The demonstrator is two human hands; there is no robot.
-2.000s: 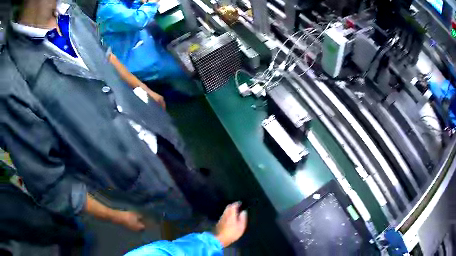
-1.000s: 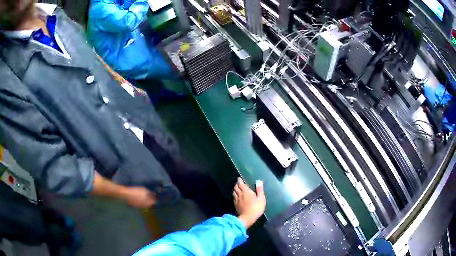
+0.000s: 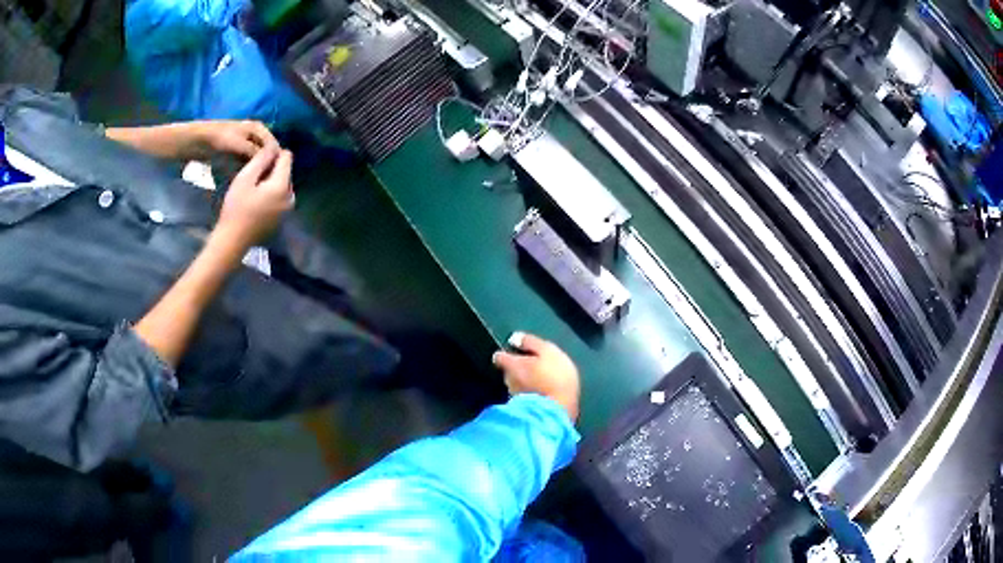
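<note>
My left hand (image 3: 544,374), bare in a blue sleeve, is over the bench's near edge, left of the tray. Its fingers are half curled; the palm is hidden and no held thing shows. A shallow black tray (image 3: 720,500) lies right of and below the hand, with many tiny pale bits (image 3: 643,473) scattered in it. Two oblong metal blocks stand on the green bench beyond the hand, the nearer one greyish (image 3: 570,266), the farther one with a bright top (image 3: 570,187). My right hand is not in view; a bit of blue cloth shows at the bottom edge.
A person in a grey smock (image 3: 121,264) stands at the left, hands raised together. Another person in blue (image 3: 209,61) is behind. A dark ridged rack (image 3: 385,88) and white cables with connectors (image 3: 489,143) are at the bench's far end. Conveyor rails (image 3: 704,220) run behind; a silver crossbeam (image 3: 935,440) is at right.
My left hand has moved up to the bench edge, and its spread fingers have curled. The view has shifted. The grey-smocked person's hands have risen and come together.
</note>
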